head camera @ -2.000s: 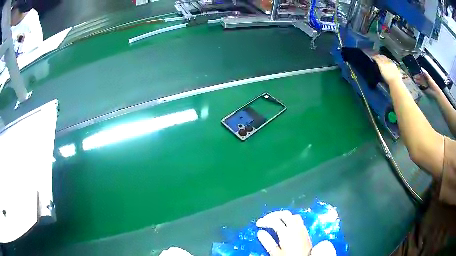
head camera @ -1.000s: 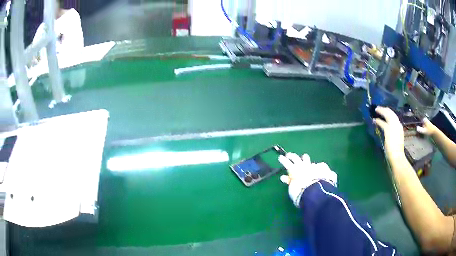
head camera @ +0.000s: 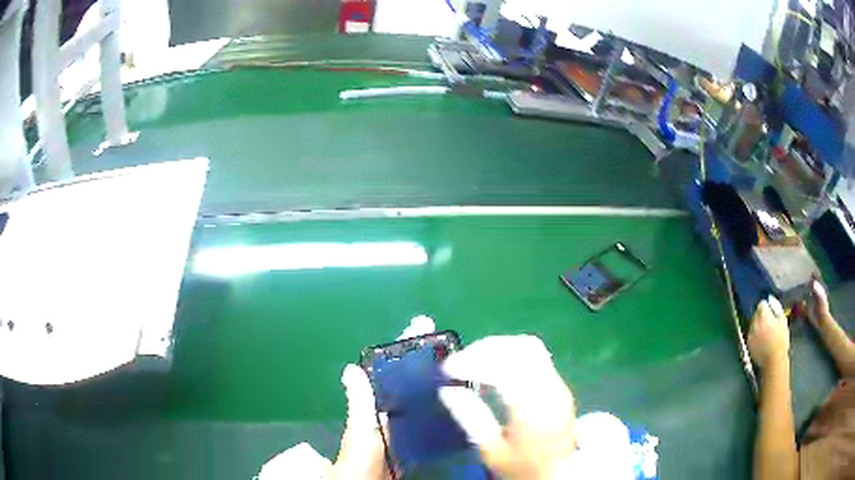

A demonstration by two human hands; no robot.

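A black phone frame (head camera: pixel 450 343) is held tilted in my left hand (head camera: pixel 361 431), low in the middle of the view, thumb along its left side and a white-tipped finger beyond its top edge. A dark blue sheet or panel (head camera: pixel 422 403) covers much of its face; whether it is loose or seated is unclear. My right hand (head camera: pixel 525 403) is blurred over the frame's right side, fingers at the sheet's edge; its grip cannot be told. A second phone frame (head camera: pixel 592 279) with a see-through opening lies on the green belt to the right.
The white fixture plate (head camera: pixel 94 272) stands at left, pale posts (head camera: pixel 112 84) behind it. A pale strip (head camera: pixel 450 212) crosses the belt. Shiny blue film (head camera: pixel 644 452) shows beside my right wrist. At right, a neighbour's hands (head camera: pixel 771 328) are at a blue press (head camera: pixel 736 244).
My right hand has come back from the frame on the belt to the one now in my left hand. The belt frame sits farther right. The neighbour's hands have moved nearer along the press.
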